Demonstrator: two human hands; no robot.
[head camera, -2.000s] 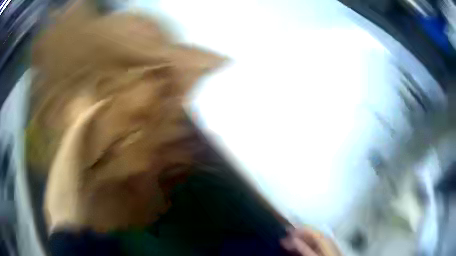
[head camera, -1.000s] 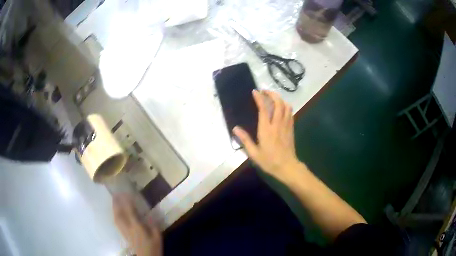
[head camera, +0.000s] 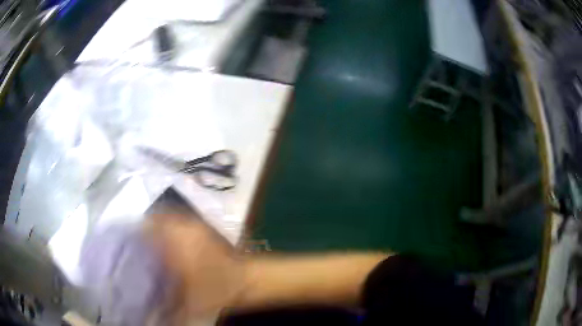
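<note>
My right hand (head camera: 198, 264) is blurred at the lower left, with its bare forearm reaching in from the right. It is closed around a pale purple, blurred rounded object (head camera: 127, 270) that looks like the lidded drink cup. The black smartphone (head camera: 175, 200) lies on the white table, partly hidden behind the hand. Scissors (head camera: 214, 170) with dark handles lie beyond the phone. My left hand is not in view.
The white table (head camera: 249, 105) has a brown edge at its right. Clear plastic and white pieces (head camera: 131, 197) lie at left. Part of the machine (head camera: 29, 267) shows lower left. Green floor and a metal-legged stand (head camera: 440, 89) are at right.
The view has swung to the right. My right hand has left the phone and now holds the cup, which has gone from the table corner. My left hand has gone out of view.
</note>
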